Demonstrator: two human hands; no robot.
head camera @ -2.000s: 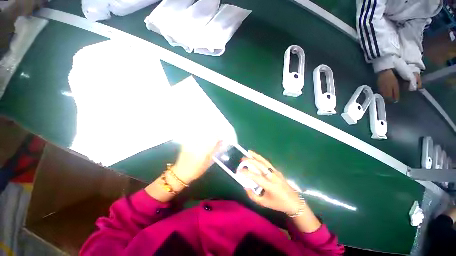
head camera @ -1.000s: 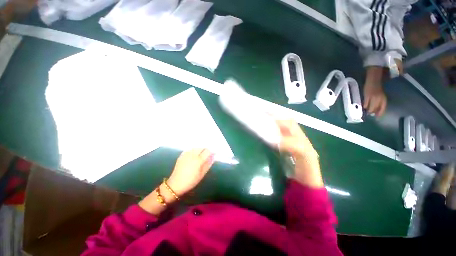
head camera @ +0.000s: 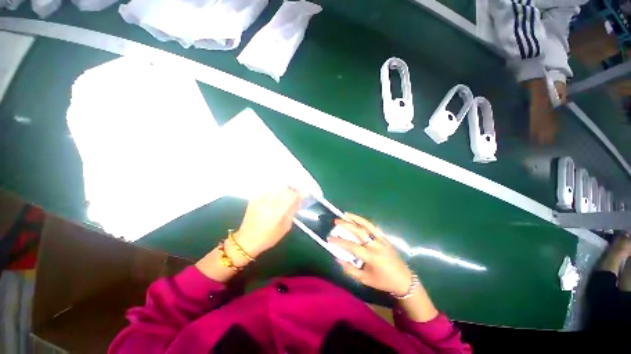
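My right hand (head camera: 377,259) grips the base of a white fan unit (head camera: 323,242), its oval loop pointing up and left. My left hand (head camera: 266,218) pinches the open edge of a white protective bag (head camera: 266,148) at the loop's far end. The loop's tip is hidden at the bag's mouth and my left fingers; how far it is inside I cannot tell. The stack of bags (head camera: 145,152) glares bright white on the green bench to the left, and the bag lies against its right side.
On the green belt (head camera: 339,90) beyond the pale guide rail (head camera: 387,146) stand or lie several fan units (head camera: 398,97) and bagged units (head camera: 280,41). Another person's sleeve (head camera: 529,34) is at upper right. A carton (head camera: 90,283) is below left; a small white piece (head camera: 569,274) lies right.
The earlier white unit has left my right hand, which now holds another fan unit near my body. My left hand has closed on the bag edge. One fewer loose unit shows than two seconds ago.
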